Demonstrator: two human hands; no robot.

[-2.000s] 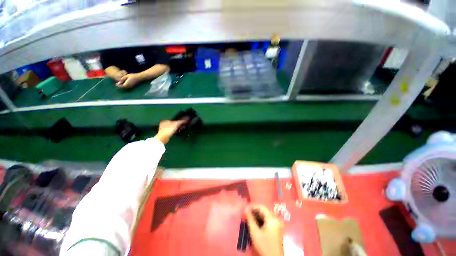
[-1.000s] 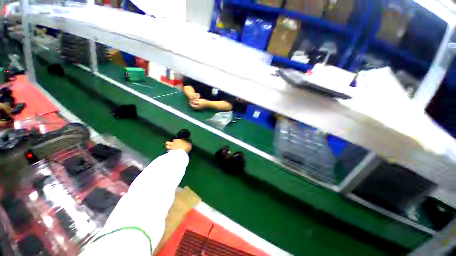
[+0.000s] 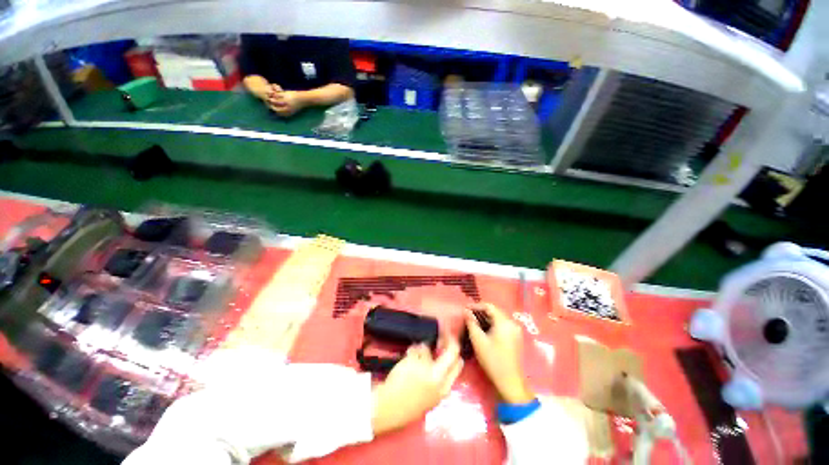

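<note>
A black device housing (image 3: 400, 327) lies on the red mat in front of me, with a dark strap-like part below it. My left hand (image 3: 420, 386) is at the housing's lower right, its fingertips close to or touching it; whether it grips is unclear. My right hand (image 3: 498, 350), with a blue band at the wrist, holds a small dark flat piece (image 3: 478, 321) just right of the housing. Rows of black foam pads (image 3: 400, 287) lie behind the housing. The two black strips seen earlier cannot be made out.
An orange parts box (image 3: 589, 304), small white rings (image 3: 526, 322), a brown card (image 3: 607, 374), a glue gun (image 3: 650, 418) and a fan (image 3: 773, 322) are at right. Blister trays (image 3: 150, 318) and a yellow sheet (image 3: 286, 295) are at left. Another black unit (image 3: 363, 177) sits on the green belt; a person's hands (image 3: 285, 100) rest beyond.
The view has turned back to the bench. My left hand has come back from the belt to the mat, where a black housing now lies. My right hand is back in view.
</note>
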